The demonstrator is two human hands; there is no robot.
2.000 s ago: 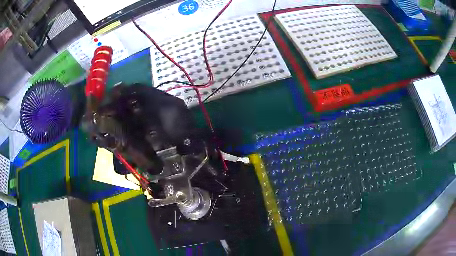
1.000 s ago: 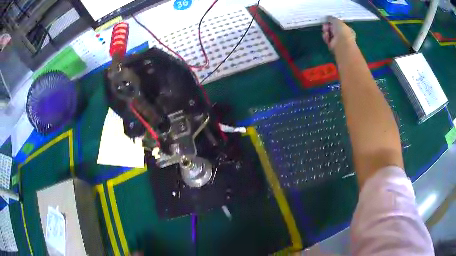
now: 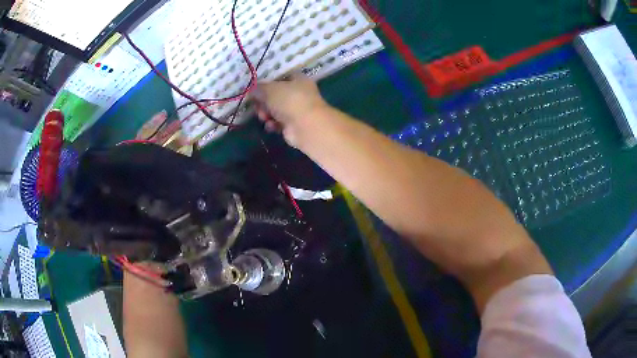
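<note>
A white parts tray (image 3: pixel 258 45) with rows of dark dots lies over another white tray (image 3: pixel 353 50), whose edge shows below it. My right hand (image 3: pixel 290 108) has its curled fingers on the upper tray's front edge, beside the red wires. My left hand (image 3: pixel 157 129) is at the tray's left corner, mostly hidden behind the black test fixture; its fingers seem to pinch the corner. My left forearm shows below the fixture. The fixture (image 3: pixel 140 203) has a red handle (image 3: pixel 50 150) and a round metal part (image 3: pixel 262 271) at its front.
Clear blister trays (image 3: pixel 545 147) lie at the right, partly under my right arm. A red label (image 3: pixel 457 68) is on the red-taped area. A white stack (image 3: pixel 611 77) is at far right. A purple fan (image 3: pixel 31 182), a monitor (image 3: pixel 77 21) and a box (image 3: pixel 94 325) are at left.
The white tray from the red-taped area now lies over the other tray. My right hand has moved left with it. My left hand and forearm have come into view. The view has shifted.
</note>
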